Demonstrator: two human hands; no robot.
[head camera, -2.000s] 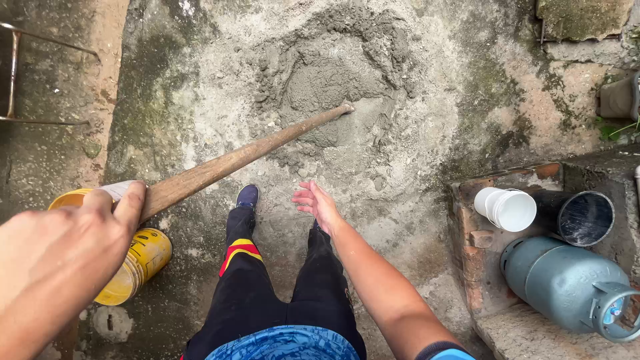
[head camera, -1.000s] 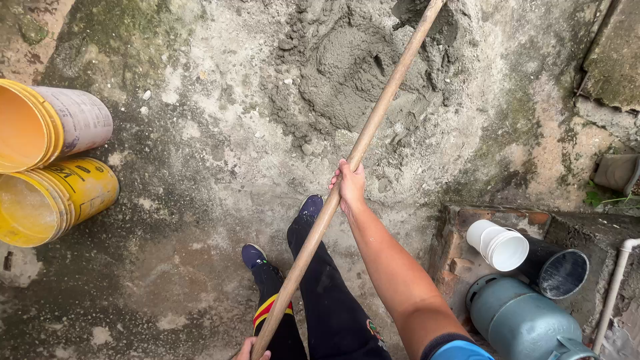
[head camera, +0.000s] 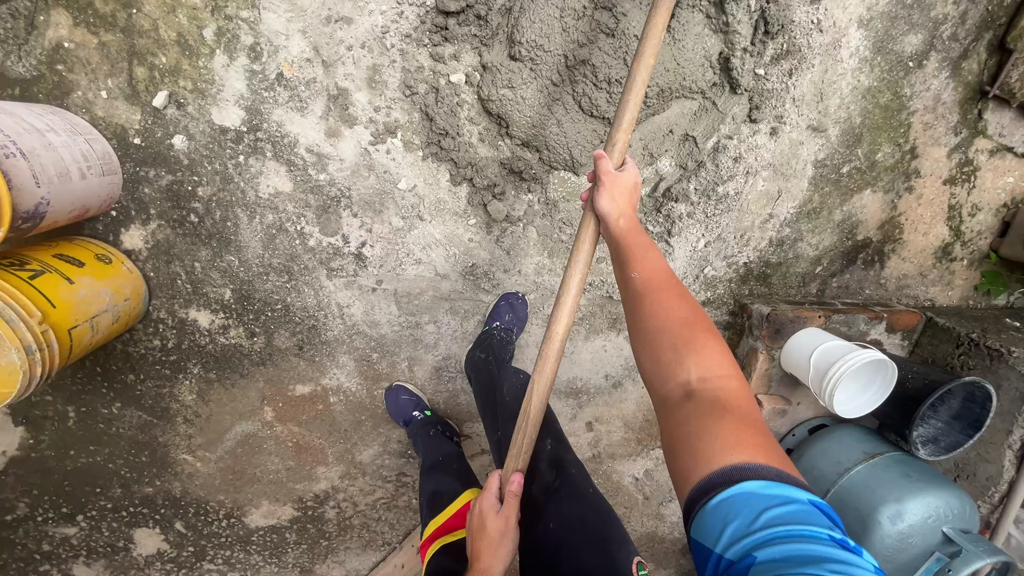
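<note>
A long wooden tool handle (head camera: 564, 316) slants from my legs up past the top edge, where its far end is out of view. My left hand (head camera: 494, 520) is closed round it near its lower end, over my thigh. Farther up, my right hand (head camera: 614, 190) grips the same handle, with the arm stretched forward. Beyond and beneath the handle, a heap of wet grey mortar or concrete (head camera: 552, 88) lies on the rough ground. What is at the handle's far end cannot be seen.
Two plastic buckets lie on their sides at the left, one whitish (head camera: 60, 164), one yellow (head camera: 92, 292). At the right, beside a low brick edge (head camera: 840, 316), are a white pail (head camera: 832, 368), a black container (head camera: 952, 416) and a blue-grey gas cylinder (head camera: 888, 480). My shoes (head camera: 508, 314) stand before the heap.
Two seconds ago only my left hand held the handle and my right hand was open; a second ago both were on it. My feet have since shifted, and the view has moved.
</note>
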